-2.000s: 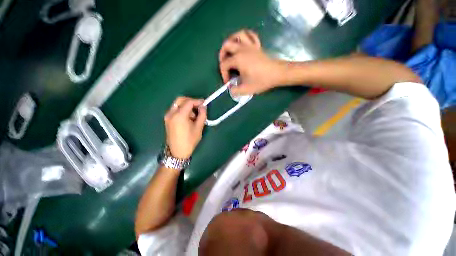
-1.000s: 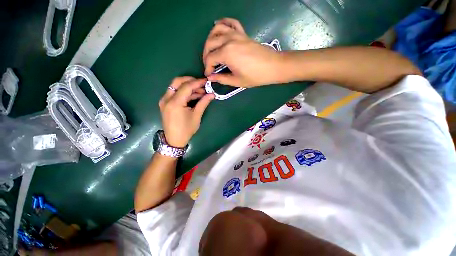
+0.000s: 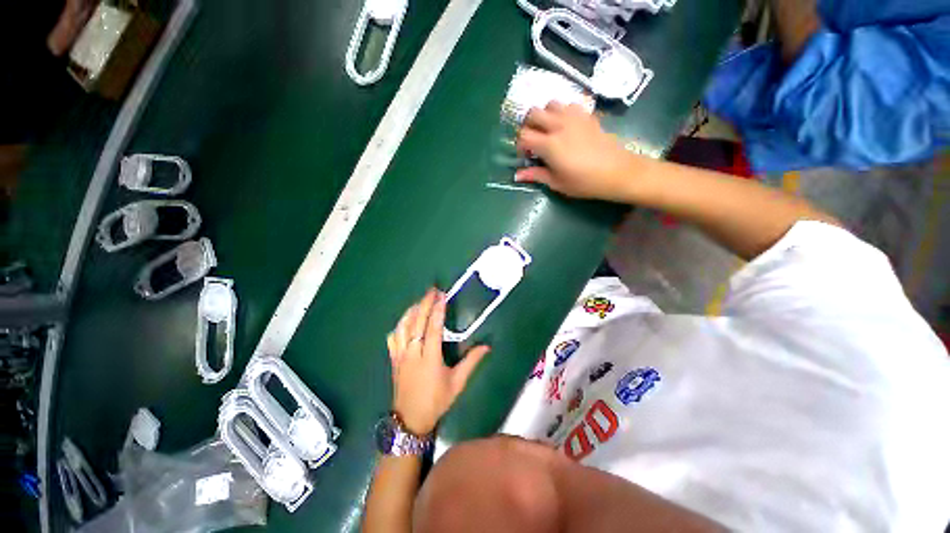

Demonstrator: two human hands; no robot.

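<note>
A white oval plastic frame (image 3: 503,269) with a solid disc near its upper end lies on the green bench. My left hand (image 3: 425,364), with a watch at the wrist, is at its lower end. The fingertips touch or nearly touch the loop, and the thumb is spread away. My right hand (image 3: 568,151) is over the near edge of a pile of thin white pins or strips (image 3: 544,92). Its fingers are bent and partly blurred, so whether they hold a pin cannot be told. A few thin pieces lie loose beneath them.
Stacked white frames (image 3: 273,437) and a clear bag (image 3: 188,489) lie beyond my left forearm. More frames (image 3: 617,75) lie by the pin pile. A white strip (image 3: 359,193) crosses the bench, with spaced frames (image 3: 216,323) beyond it. Blue cloth (image 3: 833,89) is at upper right.
The frame was held in both hands and now lies on the bench. My right hand has let go and moved away to the pin pile. My left hand has opened. The view has shifted.
</note>
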